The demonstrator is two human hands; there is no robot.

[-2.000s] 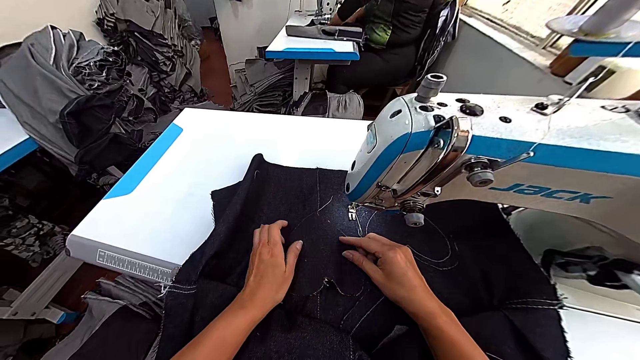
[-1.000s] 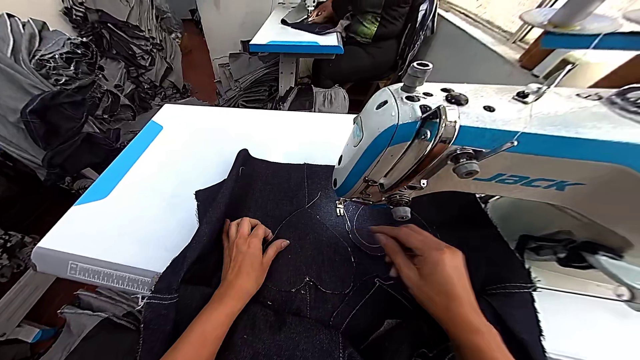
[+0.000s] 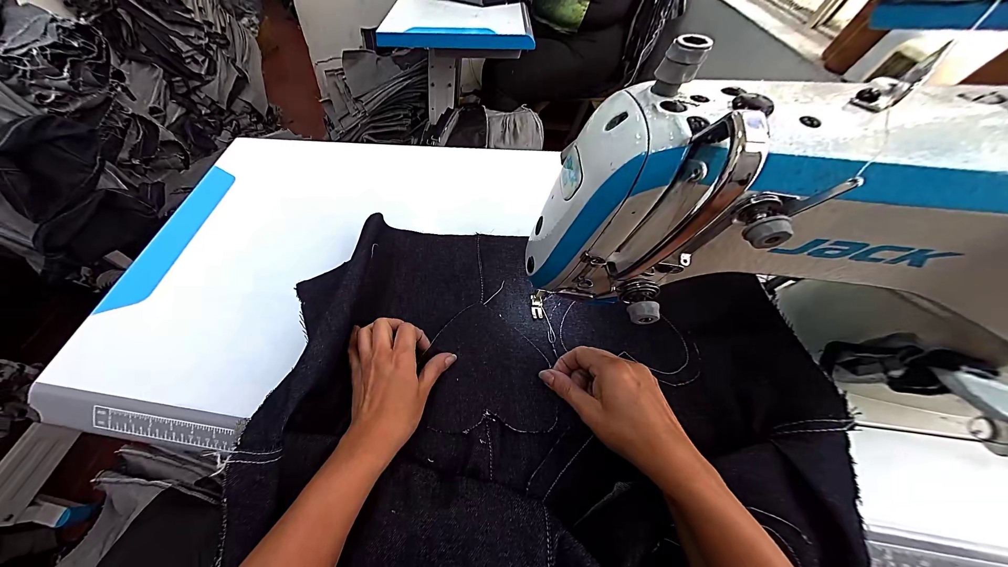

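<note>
Dark denim fabric point(image 3: 488, 346) with light stitched curved lines lies over the bed of a Jack sewing machine point(image 3: 709, 181). The presser foot point(image 3: 537, 305) is above the fabric, close to the loose ends of white thread point(image 3: 550, 331). My left hand point(image 3: 390, 386) rests on the denim left of the stitched shape, fingers slightly bent and thumb apart. My right hand point(image 3: 614, 394) is just below and right of the presser foot, its thumb and forefinger brought together at the lower end of the thread; whether they pinch thread or cloth cannot be told.
The white table point(image 3: 260, 260) has a blue edge strip and a printed ruler. Heaped dark and grey garments point(image 3: 142, 94) lie at the left, with stacked cloth pieces point(image 3: 374, 98) behind. Beyond the machine, a person in dark clothes point(image 3: 567, 55) sits by another table point(image 3: 457, 24).
My right hand has moved left across the denim since one second ago, its fingertips now nearer the thread below the presser foot. My left hand stays on the left part of the cloth.
</note>
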